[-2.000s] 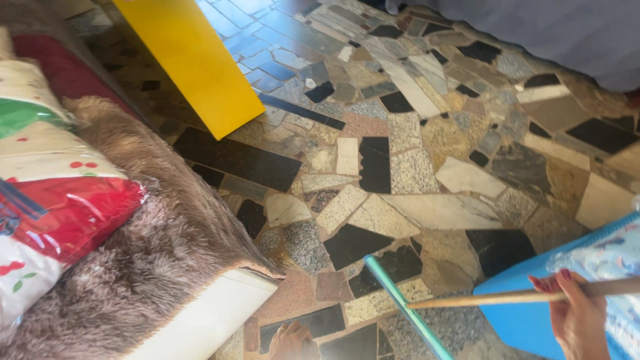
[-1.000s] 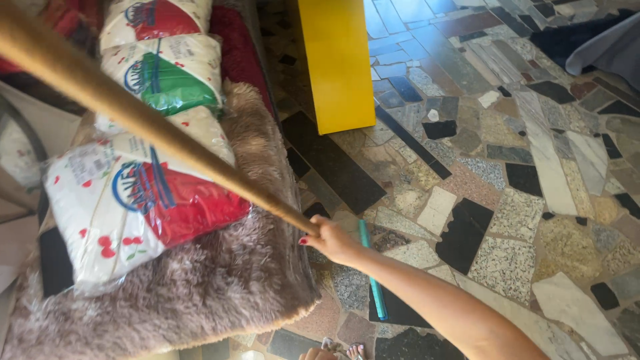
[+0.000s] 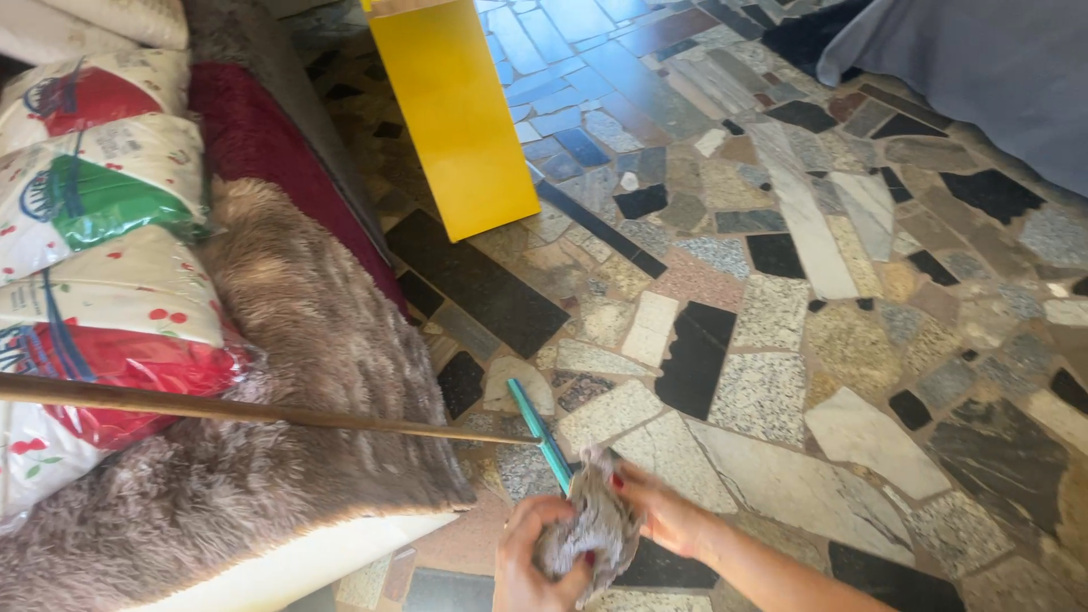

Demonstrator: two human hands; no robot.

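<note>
A bunched, greyish cloth [image 3: 595, 535] is held between both hands above the stone floor. My left hand [image 3: 540, 557] grips its left and lower side, and my right hand [image 3: 659, 510] holds its upper right side. Just behind the cloth lies the turquoise head of a floor squeegee [image 3: 535, 425], its lower end hidden by the cloth and fingers. The squeegee's wooden handle [image 3: 340, 416] runs from the head to the left edge of the view, across the furry throw, with neither hand on it.
At left, a furry brown throw [image 3: 314, 340] covers a sofa or bed, with several plastic-wrapped fabric packs [image 3: 127, 297] on it. A yellow panel [image 3: 459, 119] stands on the patchwork stone floor [image 3: 756, 374]. Grey fabric [image 3: 977, 85] hangs at upper right.
One second ago a hand held the wooden handle; that handle is now released and points left. Both hands now hold the cloth. The blue container seen at right two seconds ago is out of view.
</note>
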